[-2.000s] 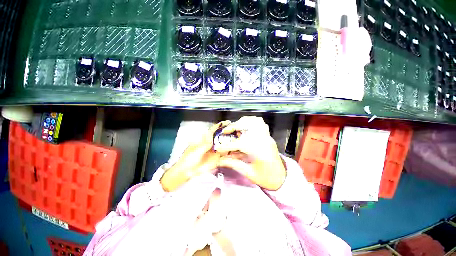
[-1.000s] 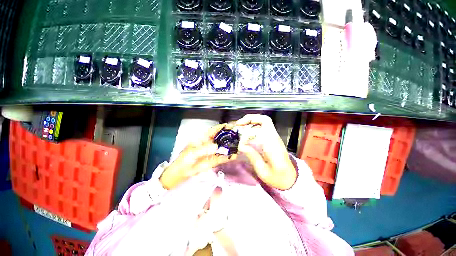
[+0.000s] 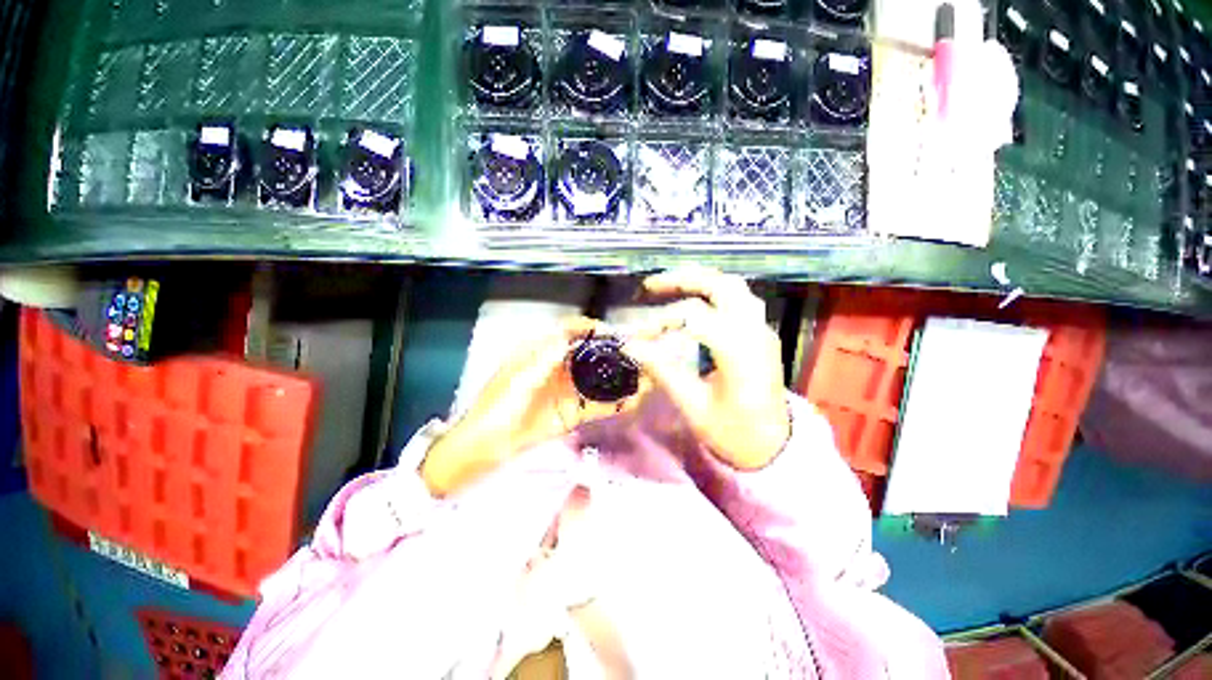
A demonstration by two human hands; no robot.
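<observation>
A black round lens assembly (image 3: pixel 605 369) is held above the lap, its round face turned up to the camera. My left hand (image 3: pixel 518 399) grips it from the left. My right hand (image 3: pixel 724 372) is beside it on the right, its fingers at the part's edge; overexposure hides the exact contact. Clear blister trays lie on the green mat. The middle tray (image 3: pixel 760 186) holds several black parts with white labels, with empty pockets at its near right. The left tray (image 3: pixel 239 86) has three parts in its near row.
White paper strip (image 3: pixel 930 186) with a pink and dark marker pen (image 3: pixel 945 60) between trays. Red plastic trays (image 3: pixel 160 452) below the bench edge at left and right. Clipboard sheet (image 3: pixel 968 419) over the right one. Colour-dot card (image 3: pixel 129 320) at lower left. Another person's sleeve (image 3: pixel 1156 405) at far right.
The lens assembly was edge-on and mostly covered by fingers; it has turned to show its round face. The right hand has shifted slightly right. The bench sits slightly higher in view.
</observation>
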